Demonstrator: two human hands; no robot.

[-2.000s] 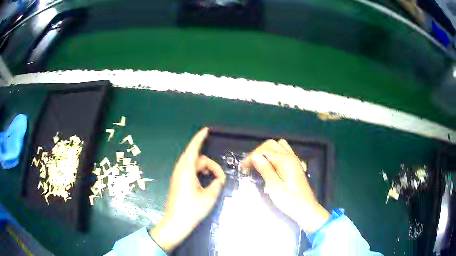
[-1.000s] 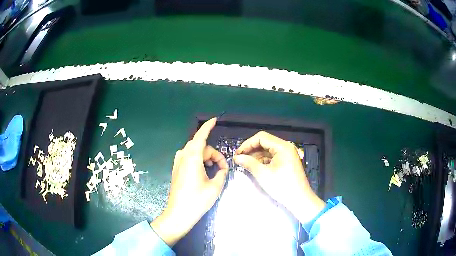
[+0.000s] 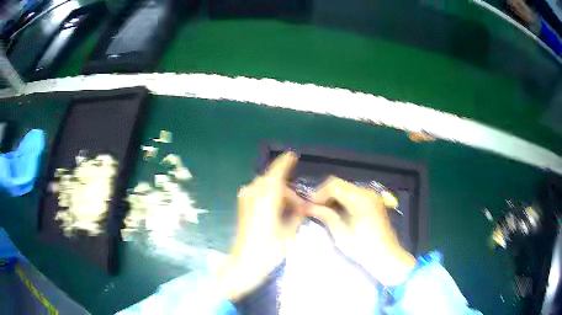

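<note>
A tablet unit lies in a black foam tray (image 3: 345, 161) in front of me. Its battery (image 3: 326, 277) glares white below the board. My left hand (image 3: 268, 215) and my right hand (image 3: 357, 221) are over the board end, their fingertips meeting just above the battery. A thin dark line shows at the fingertips; blur hides whether it is a cable and which fingers pinch it. A yellow spot (image 3: 389, 198) shows at the board's right corner. The view is blurred.
A black parts tray (image 3: 98, 120) with cream bits (image 3: 86, 194) stands left, more cream bits (image 3: 160, 209) beside it. A blue cloth item (image 3: 24, 163) lies far left, small mixed components (image 3: 517, 224) right. Beyond the white strip (image 3: 277, 98), black trays (image 3: 135, 37) sit on the green belt.
My left hand's thumb and fingers have moved right, up to my right hand's fingertips; before there was a gap. The view has shifted, and another tray has come into view at the upper left.
</note>
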